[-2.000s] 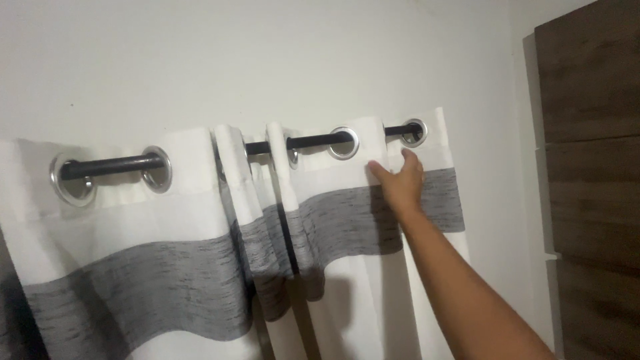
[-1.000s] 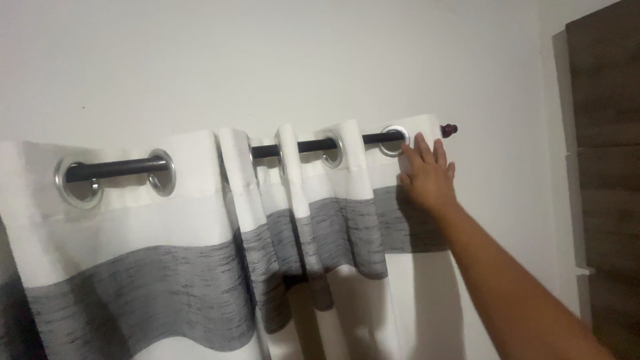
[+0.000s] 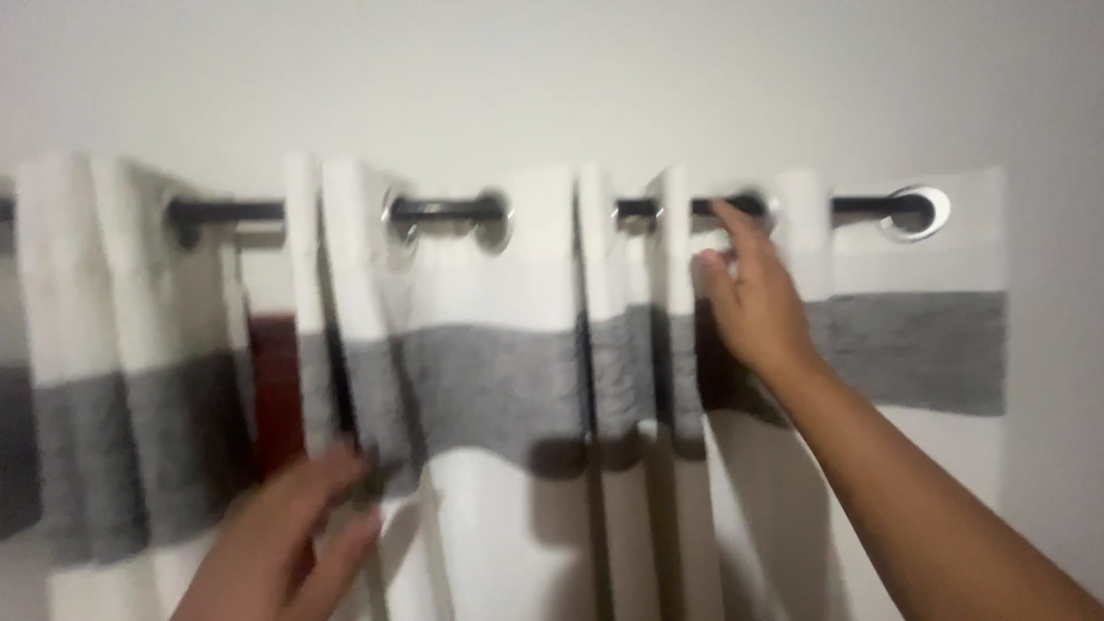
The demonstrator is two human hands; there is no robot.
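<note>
White curtains with a grey band (image 3: 496,371) hang in folds from a black curtain rod (image 3: 448,210) that runs through metal grommets. At the lower left my left hand (image 3: 293,526) is raised before the curtain, blurred, its fingers apart and nothing visible in them. My right hand (image 3: 759,302) is up at the rod, right of centre, beside a grommet and a narrow fold; the index fingertip is at the rod and the thumb is near the fold. Whether it pinches the cloth cannot be told. The rightmost grommet (image 3: 916,214) sits near the curtain's right edge.
A pale wall (image 3: 552,78) lies behind and above the rod. Through a gap between curtain folds at the left shows something dark red (image 3: 274,388). Shadows of the hands and arm fall on the curtain.
My left hand has come into view at the lower left. My right hand has left the curtain's right end and is now further left along the rod. The view has shifted.
</note>
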